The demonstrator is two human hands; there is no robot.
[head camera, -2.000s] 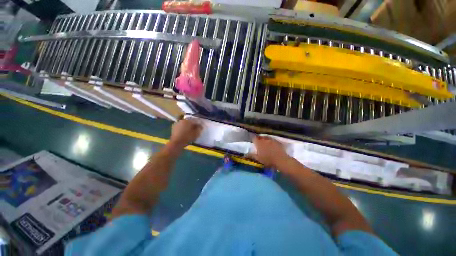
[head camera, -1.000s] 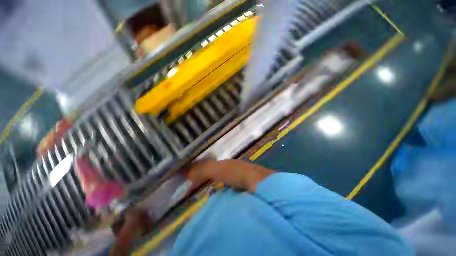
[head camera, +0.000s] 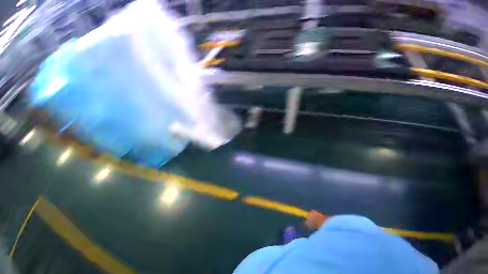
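The picture is strongly blurred. A large translucent foam bag [head camera: 123,85], blue on its left side and whitish on its right, bulges at the upper left, away from my body. One small blurred hand, apparently my left hand [head camera: 315,219], shows at the end of a light-blue sleeve at the lower right. Its fingers are not clear, and no held thing can be made out. It is apart from the bag. My right hand is not visible.
A dark assembly line with a pale rail [head camera: 342,81] and yellow bars [head camera: 455,77] crosses the top. Below it is green floor with a yellow line [head camera: 278,206] and bright reflections. A blue-purple thing [head camera: 289,233], possibly a shoe, lies beside the hand.
The view has swung from the roller conveyor, yellow guide bars and carton to the assembly line and foam bag. My hands were at the carton's white foam; now only one hand shows, away from it.
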